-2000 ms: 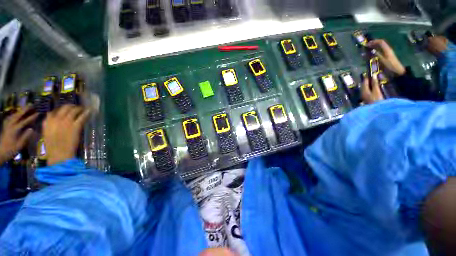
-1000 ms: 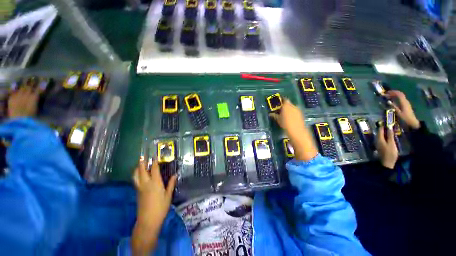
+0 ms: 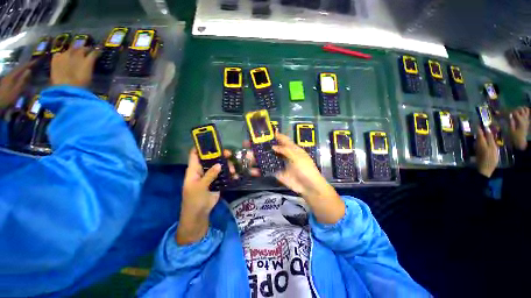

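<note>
My left hand holds a black keypad phone with a yellow frame and dark screen, thumb on its keys. My right hand holds a second such phone upright beside it, above the clear tray's front row. The clear blister tray holds more yellow-framed phones in two rows; one in the back row has a white lit screen. A green tag lies in a back pocket. The back-right pocket is empty.
A red stick lies behind the tray, before a white board. Trays of phones stand left and right. A neighbour's blue sleeve and hands are at left; another person's hands are at right.
My right hand has moved left from the tray's right side and holds a phone; the back-right phone is gone from its pocket. My left hand has lifted a phone. The camera view has shifted.
</note>
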